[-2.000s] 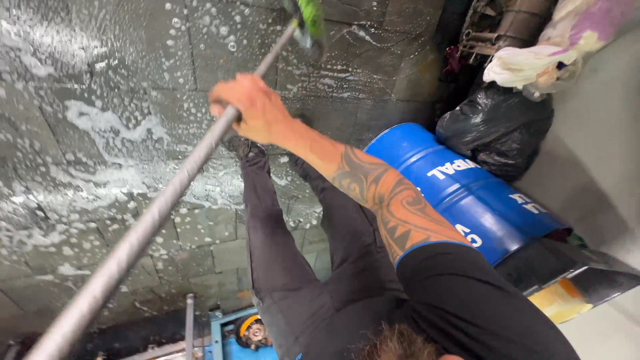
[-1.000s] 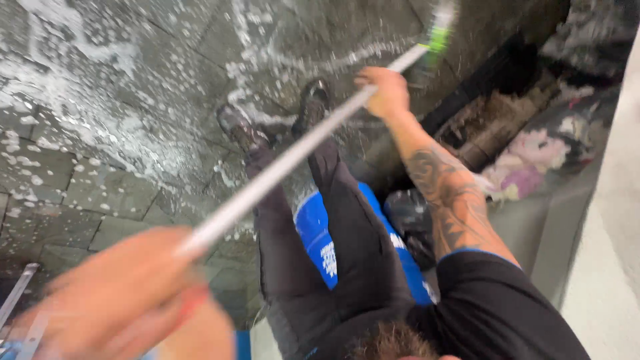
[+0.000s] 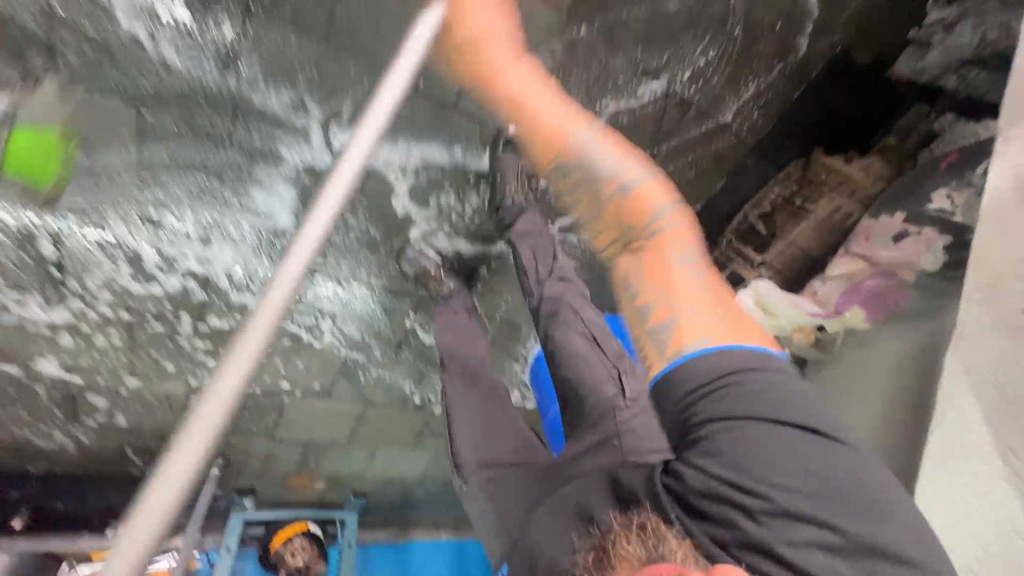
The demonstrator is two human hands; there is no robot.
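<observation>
My right hand [image 3: 480,40], blurred at the top edge, is closed around a long pale metal pole [image 3: 296,264]. The pole slants from the top centre down to the lower left; its far end is out of view. My left hand is not in view. A blurred bright green object [image 3: 40,156] lies at the far left; whether it belongs to the pole cannot be told. White suds and water [image 3: 320,296] spread over the dark paved floor [image 3: 320,420], around my dark shoes [image 3: 512,180].
Behind my legs shows part of a blue drum [image 3: 548,400]. Cloth or plastic in white and purple [image 3: 872,296] lies at the right beside a dirty brown object [image 3: 800,208] and a pale ledge [image 3: 972,384]. A teal frame [image 3: 348,536] with an orange-and-black item [image 3: 296,548] stands at the bottom left.
My left hand, blurred at the lower left one second ago, is out of view. The green brush-like head at the pole's upper end has left the top right. The view has shifted.
</observation>
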